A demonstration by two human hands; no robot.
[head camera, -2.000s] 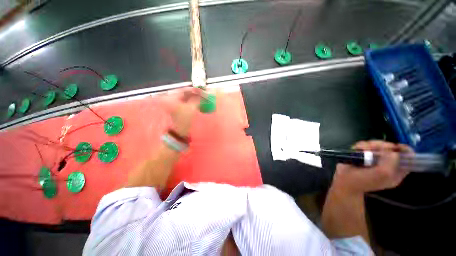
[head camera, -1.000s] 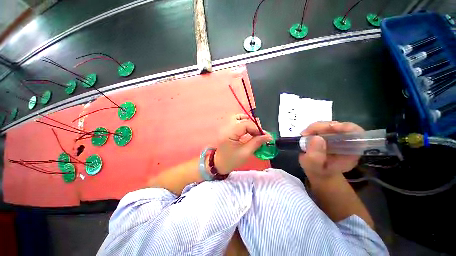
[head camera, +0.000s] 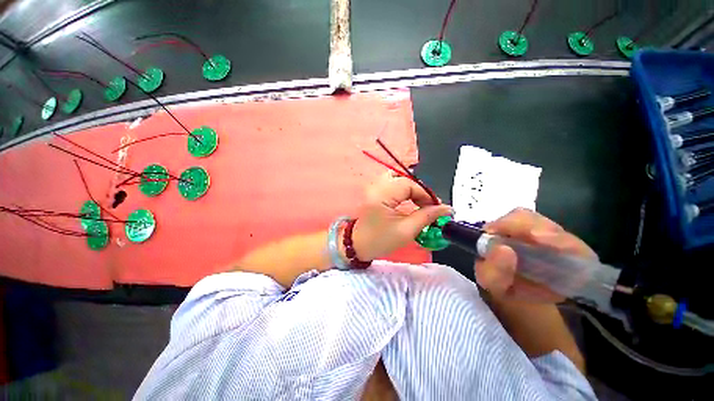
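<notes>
My left hand (head camera: 391, 218) holds a green round circuit board (head camera: 433, 235) by its edge, near the right edge of the red work sheet (head camera: 297, 172). The board's red and black lead wires (head camera: 407, 171) stand up past my fingers. My right hand (head camera: 532, 254) grips the clear dispensing syringe (head camera: 560, 270). Its dark front end is over the board; the exact contact point is hidden. The air hose with brass and blue fitting (head camera: 665, 310) joins the syringe's rear.
Several boards with wires lie on the sheet's left part, such as one board (head camera: 193, 182). More boards (head camera: 513, 43) lie on the belt behind the metal rail. A wooden stick (head camera: 340, 47) crosses the belt. A white paper (head camera: 495, 186) and blue bin (head camera: 654, 149) are at right.
My left hand brought a board from near the stick to the sheet's right edge. My right hand moved the syringe from the paper to the board; its rear has since swung lower.
</notes>
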